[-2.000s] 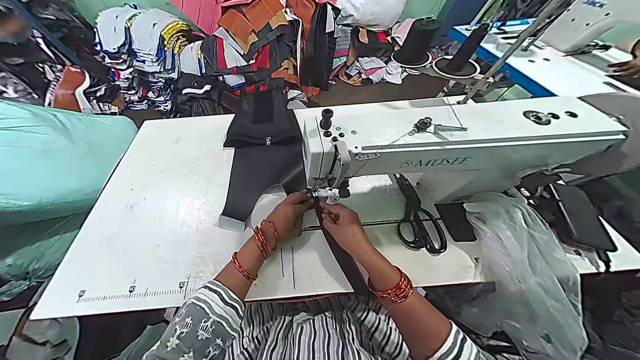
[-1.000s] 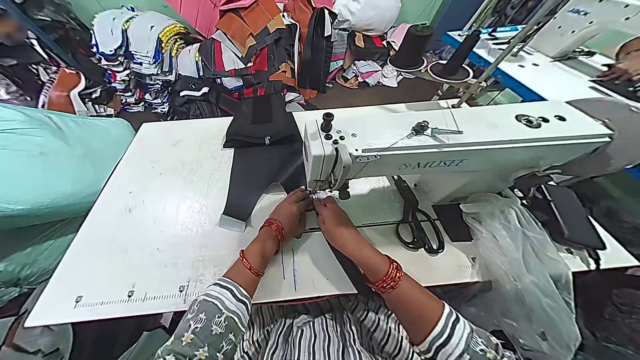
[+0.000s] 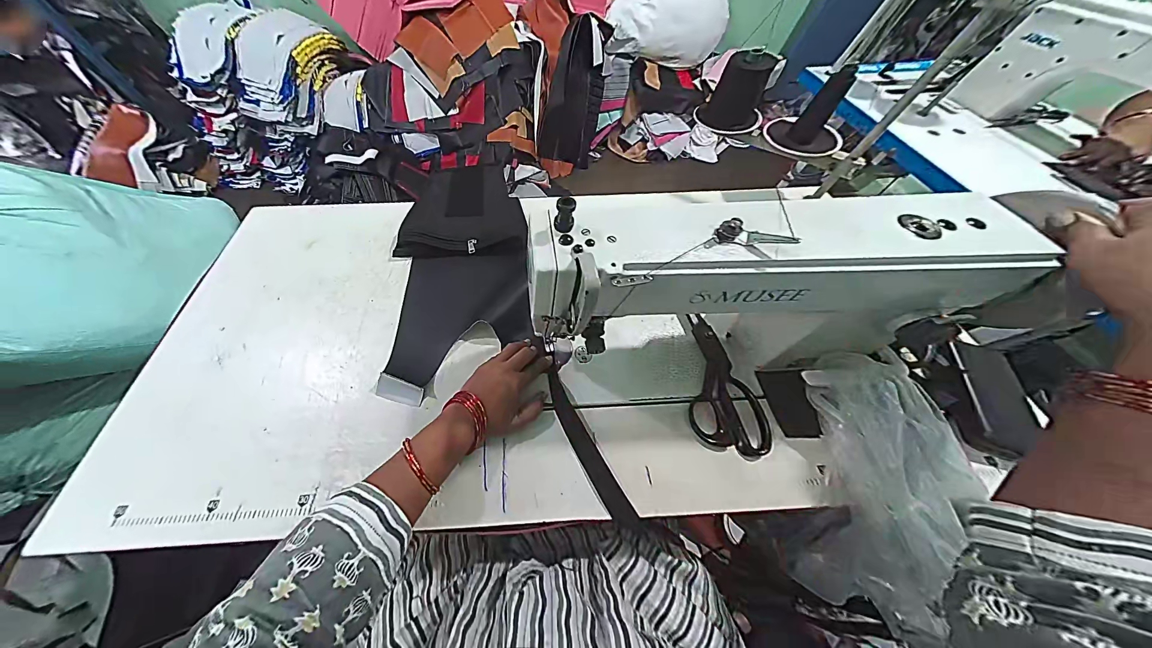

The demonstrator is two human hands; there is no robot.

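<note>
My left hand point(image 3: 508, 382) presses the edge of a black fabric piece point(image 3: 463, 292) beside the presser foot of a white Musee sewing machine point(image 3: 792, 279). A narrow black strip point(image 3: 589, 450) runs from under the foot down over the table's front edge. My right hand point(image 3: 1102, 256) is at the handwheel end of the machine, at the right edge of the view, its fingers curled on the wheel; part of it is blurred. A black zippered piece point(image 3: 463, 216) lies at the far end of the fabric. Black-handled scissors point(image 3: 731, 396) rest right of the needle area.
A clear plastic bag point(image 3: 886, 468) hangs over the front edge at right. Black thread cones point(image 3: 738, 90) stand behind the machine. Stacks of cut pieces point(image 3: 279, 63) lie beyond the table. A mint-green covered bundle point(image 3: 99, 270) is at left. Another person's hand point(image 3: 1125, 135) is at the machine at upper right.
My right hand has left the needle area and moved right to the handwheel end. My left hand has stayed by the presser foot, on the fabric.
</note>
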